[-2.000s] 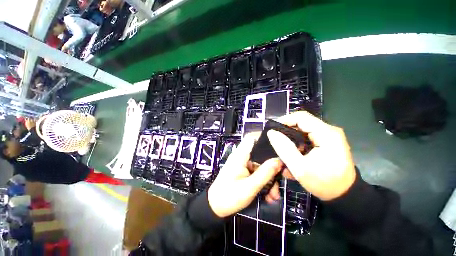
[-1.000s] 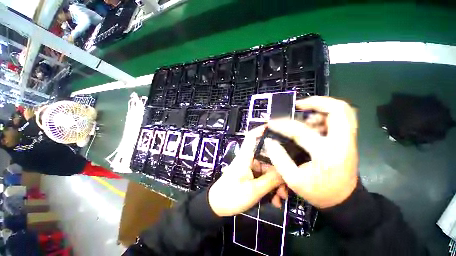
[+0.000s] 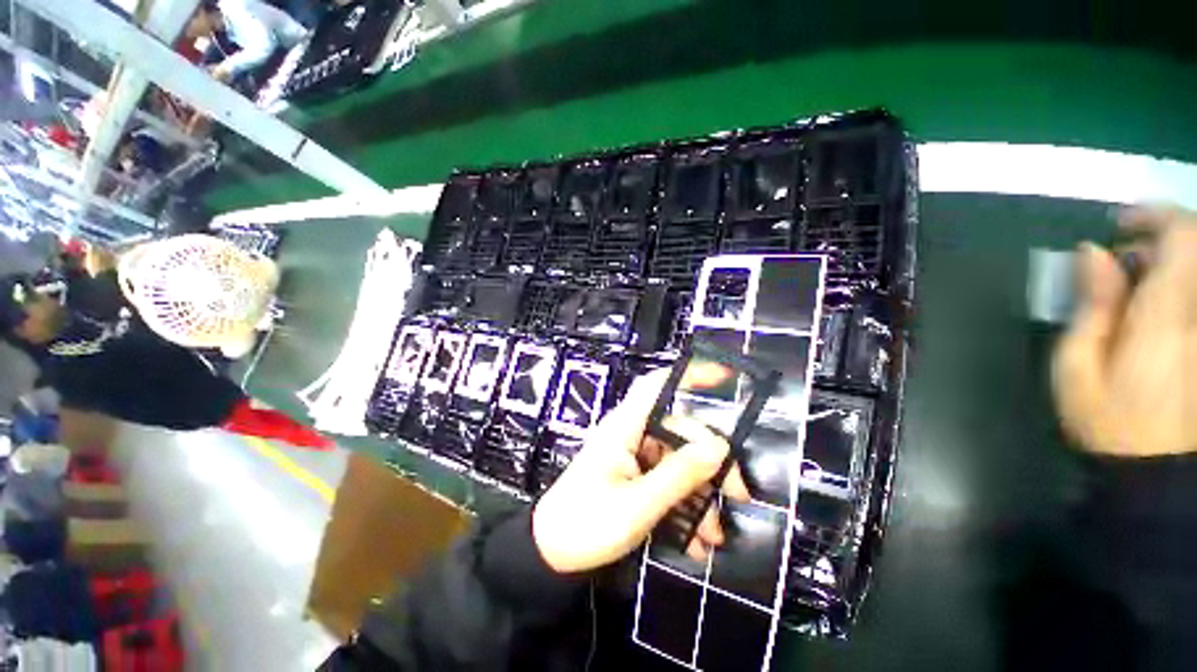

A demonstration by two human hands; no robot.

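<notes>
My left hand (image 3: pixel 628 483) holds a small black plastic part (image 3: pixel 751 418) by its lower left side, above the adhesive sheet. The part looks like an open rectangular frame. My right hand (image 3: pixel 1135 348) is at the far right, blurred, with a small pale piece (image 3: pixel 1050 286) at its fingertips. The gridded adhesive sheet (image 3: pixel 785 348) of black rectangles lies over the right part of the tray; one upper-left cell is emptied. The shiny black blister tray (image 3: pixel 604 269) holds black parts; several in the lower left pockets have white outlines.
Loose white strips (image 3: pixel 361 348) lie left of the tray. The green conveyor (image 3: pixel 551 121) with its white rail (image 3: pixel 1004 167) runs behind it. A pale round fan (image 3: pixel 197 292) and a person in dark clothes (image 3: pixel 138 374) are at left. Brown cardboard (image 3: pixel 381 551) is at lower left.
My right hand has left the part and moved far right with the pale piece. My left hand still holds the part, now seen as an open frame. The view has shifted slightly.
</notes>
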